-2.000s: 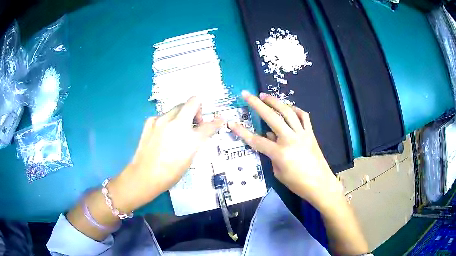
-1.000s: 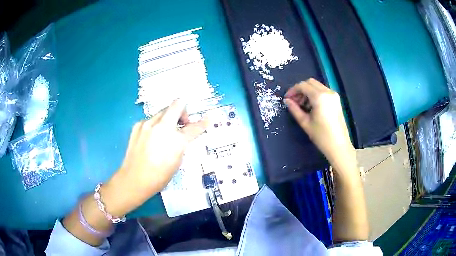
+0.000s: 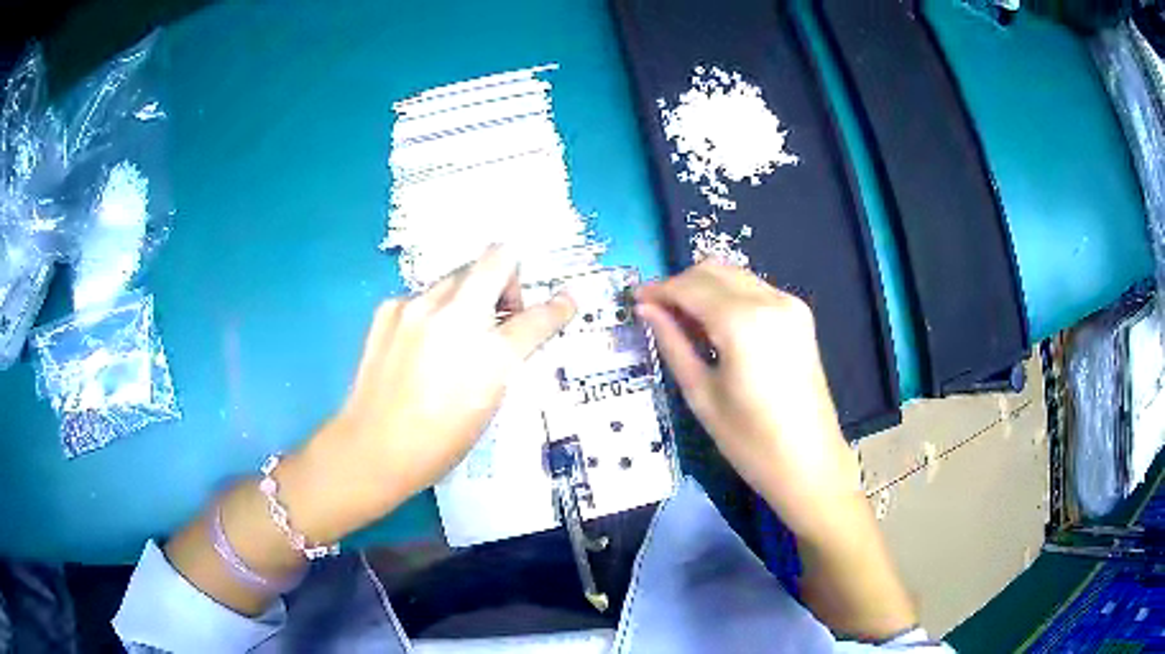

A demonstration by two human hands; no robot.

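The whitish fixture plate (image 3: 498, 479) lies at the bench's near edge, with dark holes, metal blocks and a clamp lever (image 3: 579, 537) that overhangs the edge. My left hand (image 3: 441, 364) is over the plate's upper left, thumb and index finger close together near the plate's top; whether they grip something is hidden by glare. My right hand (image 3: 735, 358) is at the plate's upper right corner with thumb and fingertips pinched; any small part between them is too small to tell. White thin rods (image 3: 479, 166) lie side by side above the plate.
A black mat (image 3: 818, 243) holds a bright white pile of small parts (image 3: 726, 128) and a finer pile (image 3: 718, 243), partly behind my right hand. A second black mat (image 3: 945, 217) is farther right. Clear bags (image 3: 109, 371) lie at left. Cardboard (image 3: 958, 498) is at lower right.
My right hand has moved left from the finer pile on the black mat to the plate's upper right corner. My left hand stays at the plate. The whole view has shifted slightly.
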